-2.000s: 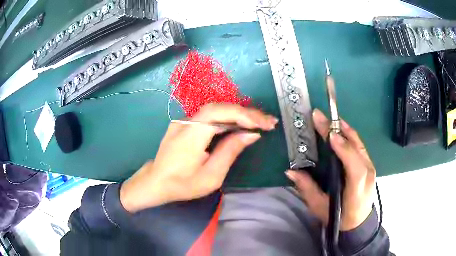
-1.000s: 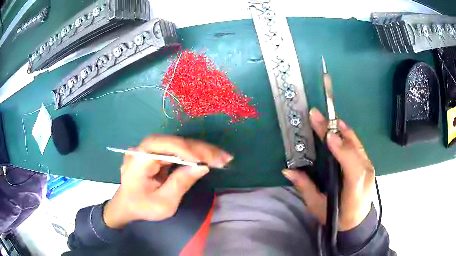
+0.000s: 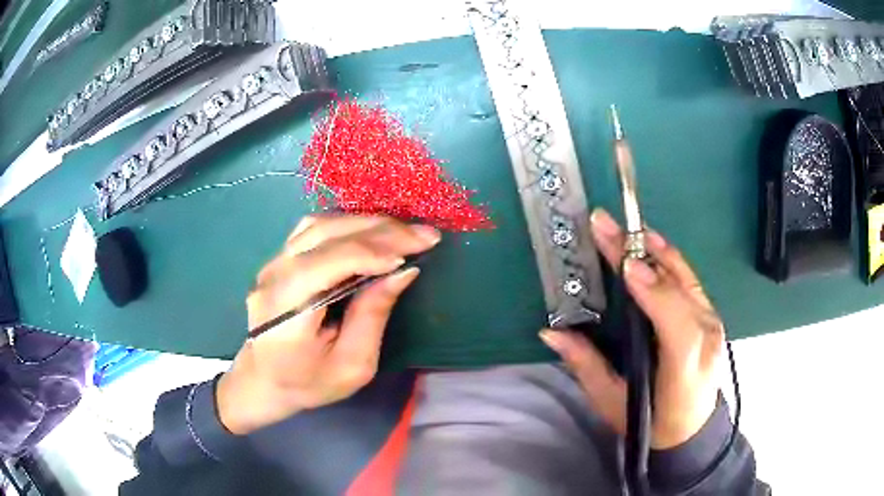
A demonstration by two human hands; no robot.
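My left hand (image 3: 334, 310) pinches dark tweezers (image 3: 325, 298), their tips just below the heap of short red wires (image 3: 383, 170). Whether the tips hold a wire is too small to tell. My right hand (image 3: 669, 320) holds a soldering iron (image 3: 630, 199) with its thin tip pointing up and away, apart from the strip. A long grey strip (image 3: 545, 165) with a row of round contacts lies between my hands; my right thumb and fingers are beside its near end.
Stacked strips (image 3: 199, 121) lie at the upper left, and more stacked strips (image 3: 824, 63) at the upper right. A black open tray (image 3: 812, 208) is at the right. A black rounded block (image 3: 121, 266) and a white diamond-shaped tag (image 3: 78, 256) lie at the far left.
My left hand moved left off the strip's side, then up to the red heap's lower edge, still holding the tweezers. My right hand and iron have barely moved; the whole view has shifted slightly.
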